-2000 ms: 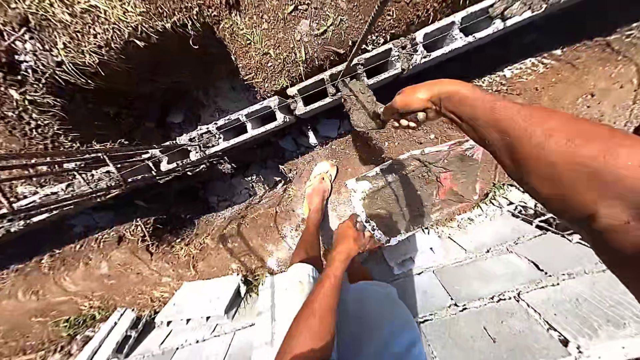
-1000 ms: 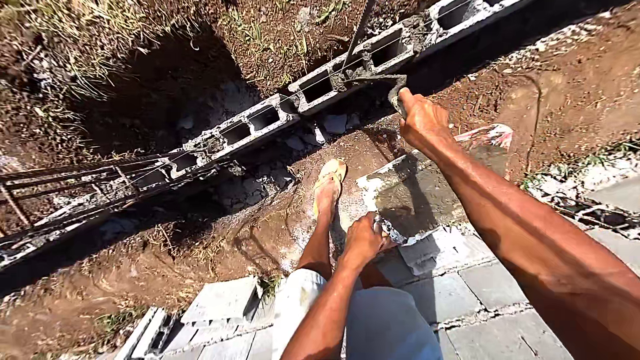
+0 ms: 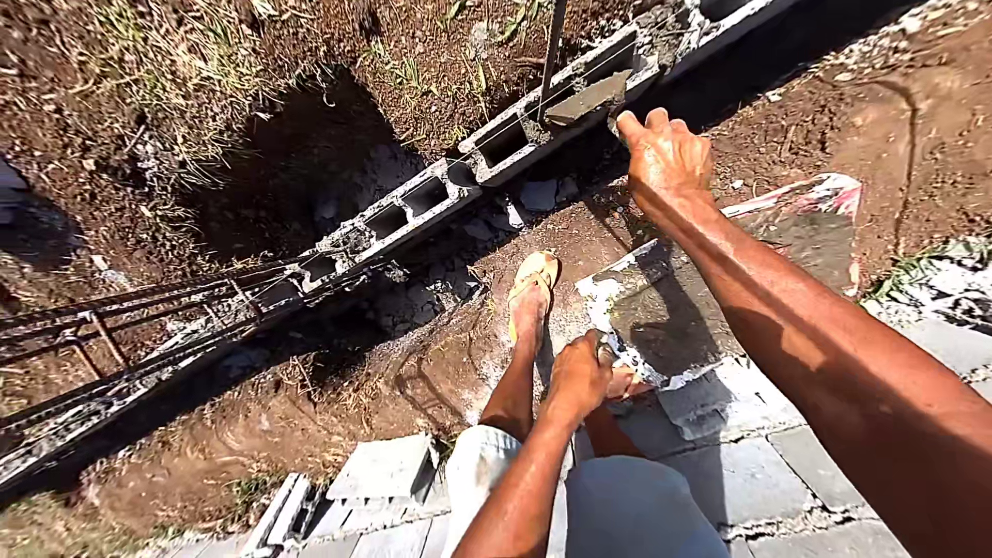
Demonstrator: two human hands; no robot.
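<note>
My right hand [image 3: 668, 151] is closed on the handle of a mortar trowel [image 3: 589, 98], mostly hidden by the fingers. The trowel's blade lies over the open cells of a hollow concrete block wall [image 3: 500, 143], beside an upright steel bar [image 3: 552, 54]. My left hand [image 3: 580, 372] is curled in front of my body near the mortar board's edge; what it holds, if anything, is too unclear to tell. Wet grey mortar [image 3: 674, 314] spreads over the board [image 3: 608, 298] below my right forearm. A taut string [image 3: 496, 138] runs along the wall.
A dark pit [image 3: 302, 163] opens beyond the wall. Tied rebar [image 3: 101, 333] extends along the wall at the left. My sandaled foot [image 3: 533, 291] stands on the soil between wall and board. Concrete blocks [image 3: 744, 473] are laid around my legs, with a loose one [image 3: 384, 469] at lower left.
My right hand, with the trowel, has moved at the wall, and the blade now lies flatter over the cells. My left hand stays low near the mortar board.
</note>
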